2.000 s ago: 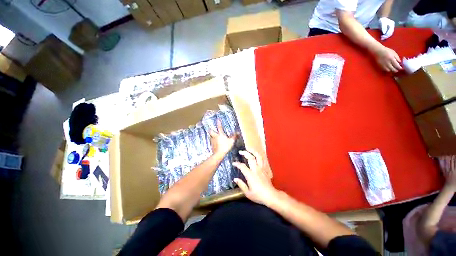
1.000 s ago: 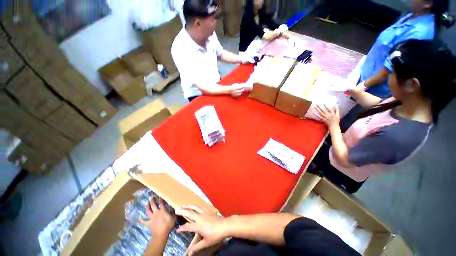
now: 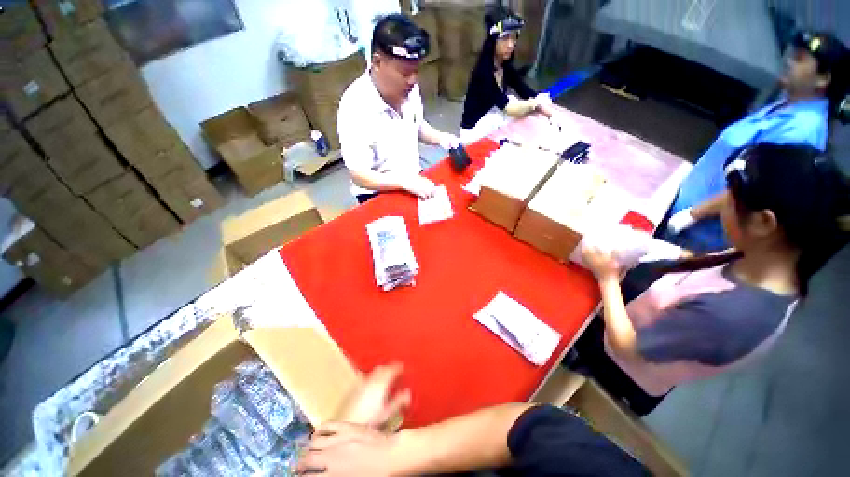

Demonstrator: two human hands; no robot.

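Observation:
The shipping carton [image 3: 154, 405] stands open at the lower left, cut off by the frame. Crinkled rows of bubble bags [image 3: 244, 419] stand inside it. My left hand [image 3: 375, 399] is blurred, over the carton's right flap, with fingers apart and nothing seen in it. My right hand [image 3: 347, 451] lies just below it at the carton's edge, fingers spread; its underside is hidden. A small pile of bubble bags [image 3: 391, 252] and a single bubble bag [image 3: 518, 326] lie on the red cloth [image 3: 433, 321].
Two small inner cartons [image 3: 531, 200] stand mid-table. A person in white [image 3: 377, 130] has a dark product and a bubble bag; a person in pink and grey [image 3: 708, 312] works at the right. Open cartons stand behind the table [image 3: 270, 224] and below its right edge [image 3: 620, 424].
The view has shifted slightly. My left hand has moved from inside the carton rightward over its flap. The person in white now has a bubble bag on the cloth and a dark product in hand.

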